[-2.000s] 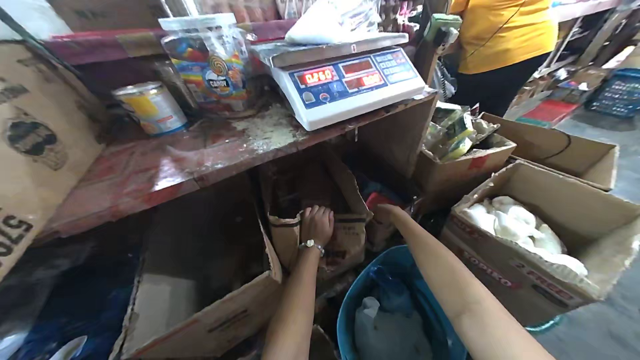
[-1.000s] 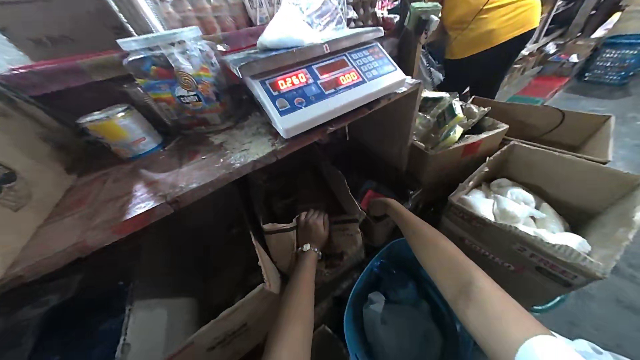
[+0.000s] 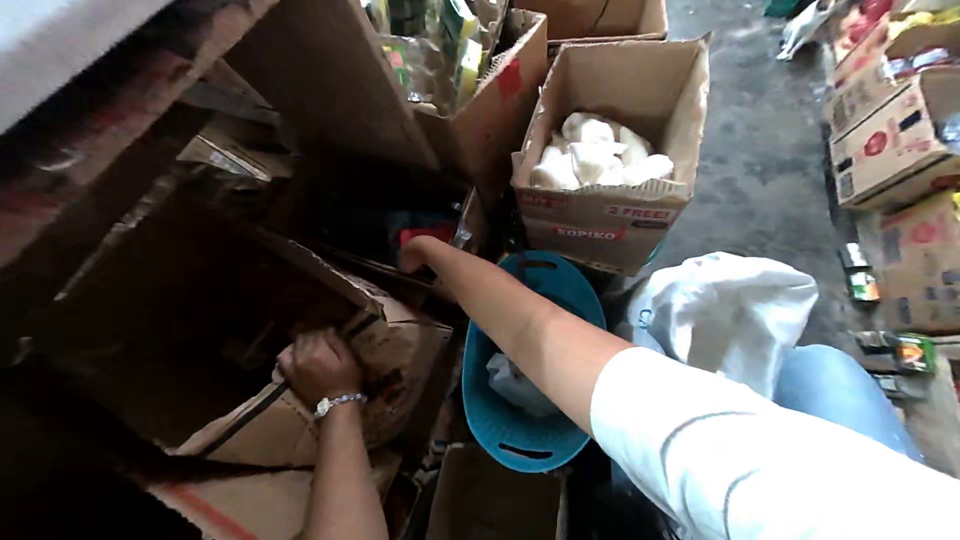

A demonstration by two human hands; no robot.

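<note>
My left hand, with a bracelet at the wrist, grips the torn upper edge of a cardboard box whose inside is dark. My right hand reaches over the rim of another cardboard box farther back; its fingers are hidden, beside something red and dark blue. Below my right forearm is a blue plastic basket with a whitish plastic bag inside.
An open Kopiko carton holds several white bundles. Behind it stands a box of packets. A white sack is by my knee. More cartons line the right side. The wooden shelf edge crosses the upper left.
The view has swung strongly down and to the right, so the scale is out of view. My left hand stays on the box edge, and my right hand stays at the other box.
</note>
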